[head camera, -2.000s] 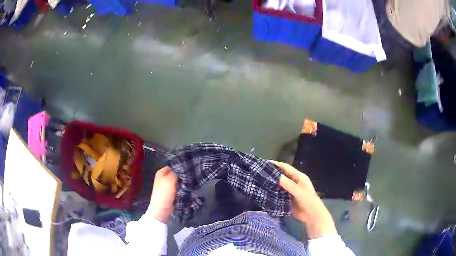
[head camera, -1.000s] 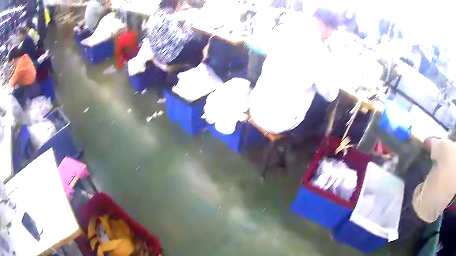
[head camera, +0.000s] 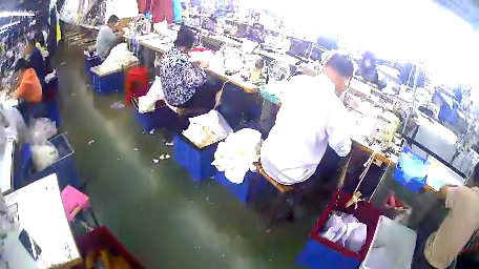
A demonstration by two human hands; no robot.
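Neither of my hands shows in the head view. Nearest in front of me, at the lower left, is a red bin (head camera: 107, 236) with mustard pieces (head camera: 100, 260) in it, cut off by the bottom edge. Left of it stands a white-topped table (head camera: 44, 218) with a dark flat object (head camera: 30, 245) on it. A pink object (head camera: 74, 202) sits between the table and the bin.
A green floor aisle (head camera: 131, 199) runs away to the upper left. Several people sit at sewing benches, one in a white shirt (head camera: 304, 128). Blue bins (head camera: 193, 157) with pale pieces line the aisle. A red bin (head camera: 315, 228) with pale lilac pieces is at lower right.
The view has swung up from my lap and the floor to the sewing row. My hands and the dark plaid cloth they held have left the picture. The red bin has moved lower in view.
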